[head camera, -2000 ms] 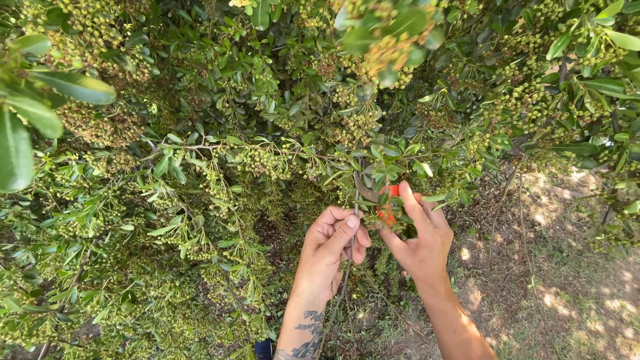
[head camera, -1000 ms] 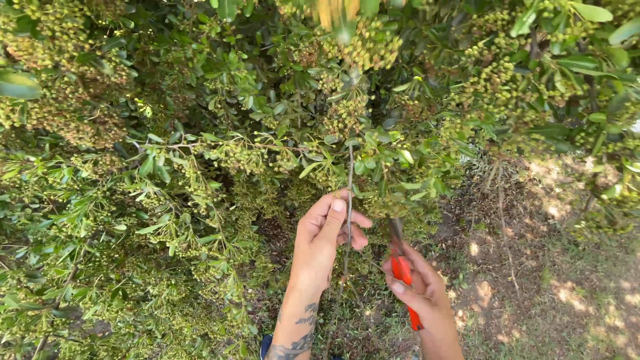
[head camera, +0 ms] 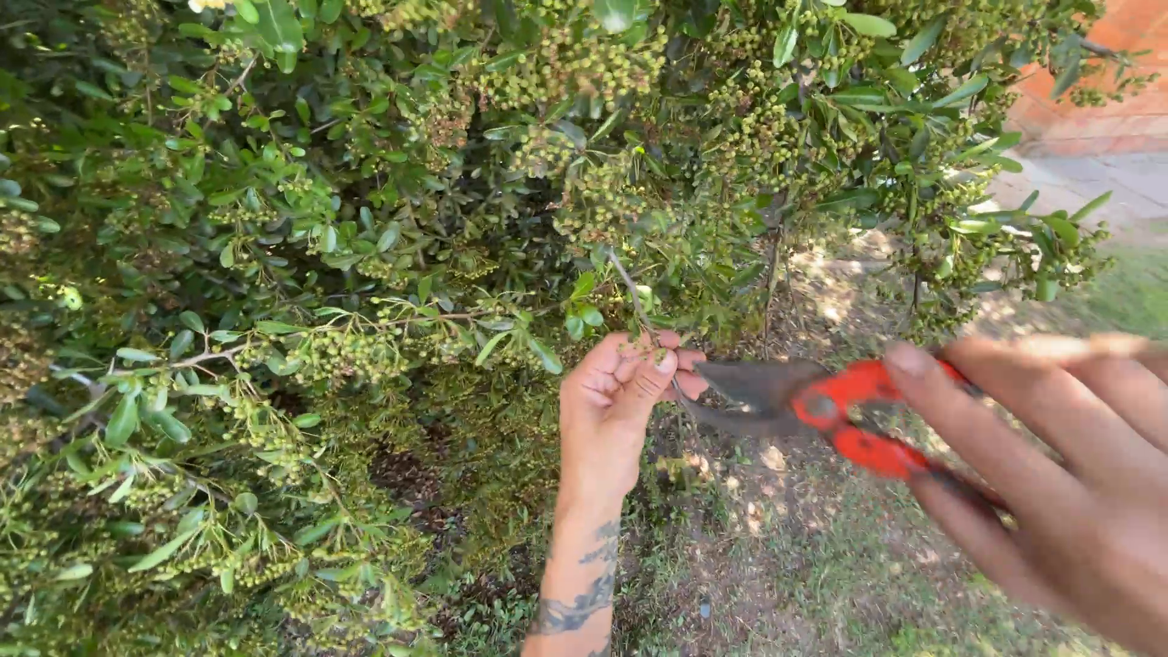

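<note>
My left hand (head camera: 620, 392) pinches a thin woody branch (head camera: 630, 287) between thumb and fingers; the branch rises from it into the leaves. In my right hand (head camera: 1049, 456) are red-handled pruning shears (head camera: 821, 406), somewhat blurred. Their blades are spread apart and point left, with the tips close beside my left fingers and just under them. A thin stem hangs below my left hand near the lower blade; whether it touches the blade I cannot tell.
A dense shrub (head camera: 411, 219) with clusters of small green berries fills the left and top. A leafy side branch (head camera: 438, 319) reaches toward my left hand. Ground with dry leaves and grass (head camera: 776, 547) lies below right. An orange wall (head camera: 1095, 91) and grey paving (head camera: 1095, 182) show at upper right.
The shears, pointing upward and looking closed a second ago, now have spread blades pointing left toward my left hand. My left hand still holds a branch. The view has shifted, showing the wall.
</note>
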